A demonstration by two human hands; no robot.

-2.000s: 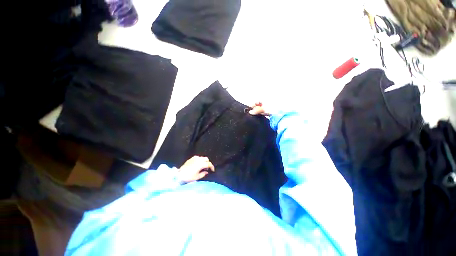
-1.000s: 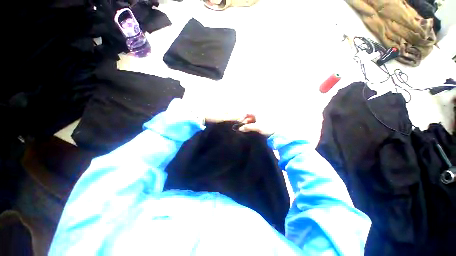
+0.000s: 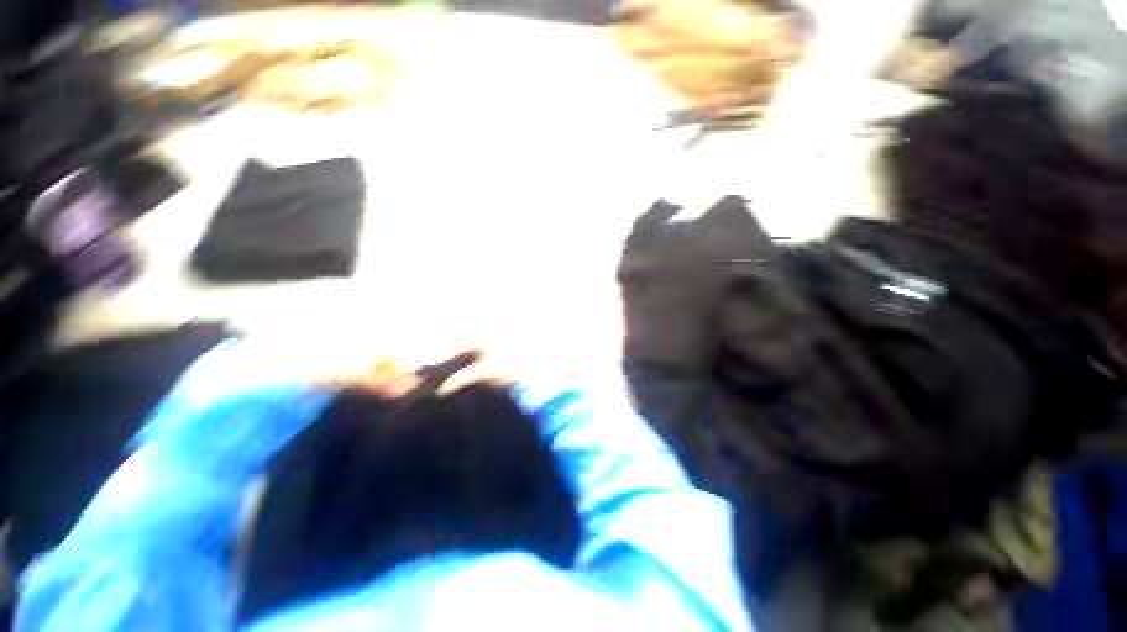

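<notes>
Black trousers [image 3: 414,494] lie in front of me on the white table, their top edge under my hands. The frame is motion-blurred. My left hand [image 3: 381,378] is at the top edge of the cloth and seems to hold it. My right hand [image 3: 476,374] is close beside it, gripping the same edge, with a small dark bit of cloth raised between the hands. Fingertips and any button are too blurred to make out.
A folded black garment [image 3: 291,222] lies at the upper left on the white table [image 3: 494,185]. A purple bottle [image 3: 87,228] is at the far left. A crumpled black heap [image 3: 791,358] is on the right. Tan cloth [image 3: 711,56] lies at the far side. Something blue [image 3: 1094,543] is at the lower right.
The view has swung to the right, so things appear shifted left. My left hand moved up from the middle of the trousers to the top edge, beside my right hand.
</notes>
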